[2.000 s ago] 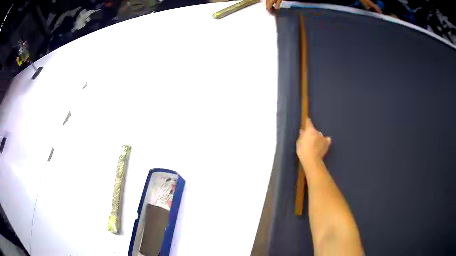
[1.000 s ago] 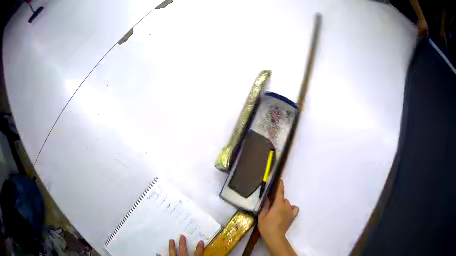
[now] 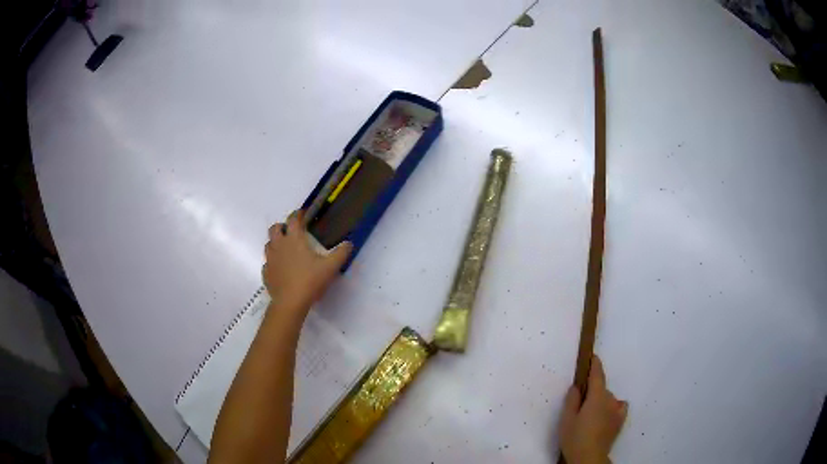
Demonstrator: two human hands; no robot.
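My left hand (image 3: 301, 263) grips the near end of the open dark blue box (image 3: 396, 201), left of centre. The box holds a dark grey block (image 3: 367, 195) and a yellow and black pen-like tool (image 3: 343, 183). My right hand (image 3: 594, 414) holds the near end of a long thin brown wooden ruler (image 3: 598, 208), which points away from me on the right. Part of the ruler's lower end is hidden by the hand.
A gold wrapped weight (image 3: 477, 249) lies between box and ruler. A thicker golden bar (image 3: 372, 399) and a spiral notebook (image 3: 238, 349) lie near me. Another gold piece (image 3: 785, 72) is at the far right. All rest on the white table (image 3: 707, 272).
My left hand has moved from the notebook to the box, which now lies left of the wrapped weight. The ruler is away from the box. The dark fabric has left the view.
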